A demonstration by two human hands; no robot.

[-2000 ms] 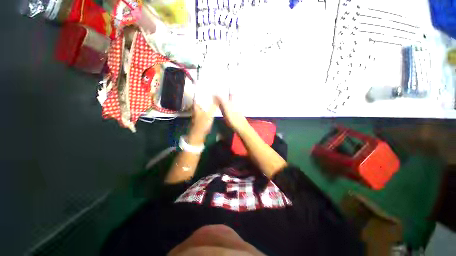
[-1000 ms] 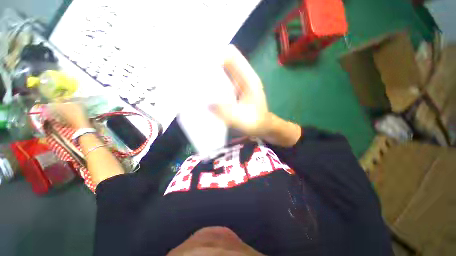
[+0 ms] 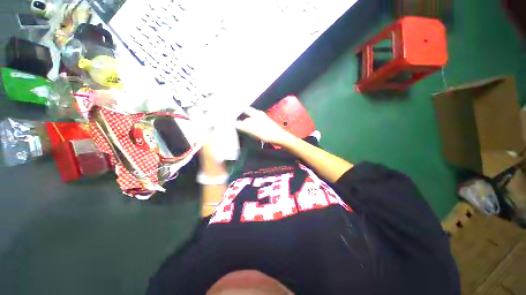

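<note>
A pale white sheet-like thing (image 3: 228, 143) hangs between my hands in front of my shirt; glare hides its details. My left hand (image 3: 212, 133) is blurred and overexposed, and appears closed on its left side. My right hand (image 3: 259, 123) is at its upper right with the fingers curled; whether they grip it cannot be told. Both hands are near the front edge of the white table (image 3: 262, 57). Rows of small dark-marked parts (image 3: 167, 55) lie on the table.
A red-white checked bag (image 3: 124, 135) is at the left with a dark phone (image 3: 172, 137) beside it. A yellow item (image 3: 102, 70) and a red box (image 3: 81, 155) are nearby. Red stools (image 3: 424, 41) stand on the green floor, one close before me. An open carton (image 3: 490, 121) is at the right.
My left hand has come back from the checked bag to the white thing. My right hand has moved up and left relative to my shirt. The view has shifted, showing the near stool again.
</note>
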